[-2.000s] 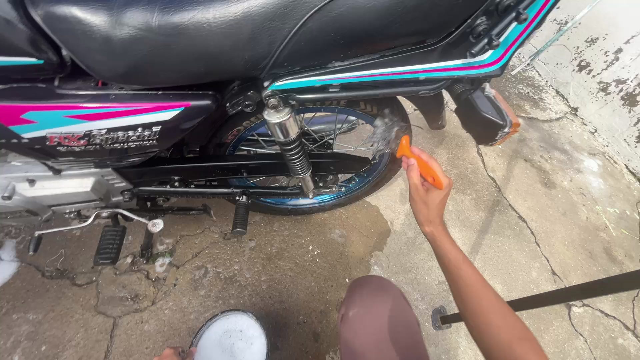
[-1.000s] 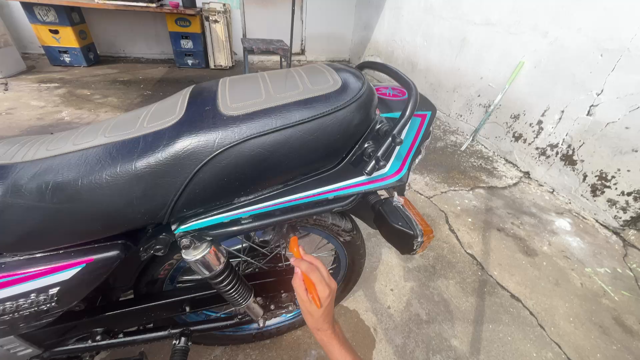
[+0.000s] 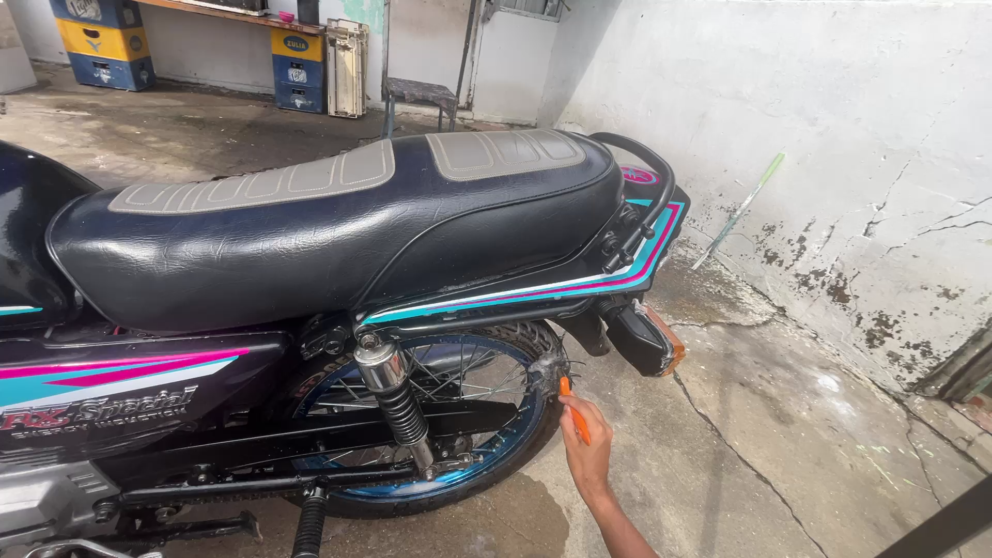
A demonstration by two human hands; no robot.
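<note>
My right hand [image 3: 587,443] grips the orange handle of a brush [image 3: 575,411]. Its frayed bristles press on the tread and side of the motorcycle's rear tire [image 3: 535,457], at the wheel's right edge. Inside the tire is a blue rim with wire spokes; some wet suds lie near the bristles. A chrome-topped rear shock absorber [image 3: 393,395] stands in front of the wheel. Above it is the black motorcycle seat [image 3: 325,240] with grey stitched panels. My left hand is out of view.
An orange-lensed turn signal [image 3: 647,341] juts out right above the hand. A black footpeg [image 3: 311,523] sticks out low. A dark bar [image 3: 942,523] crosses the lower right corner. Behind stand a stool [image 3: 422,93], stacked plastic crates [image 3: 298,71] and a white wall [image 3: 775,85] with a leaning stick [image 3: 740,209].
The view has tilted up since the first frame, where a hand beside a bucket of suds showed at the bottom. Since one second ago the brush has moved from the spokes to the tire's right edge.
</note>
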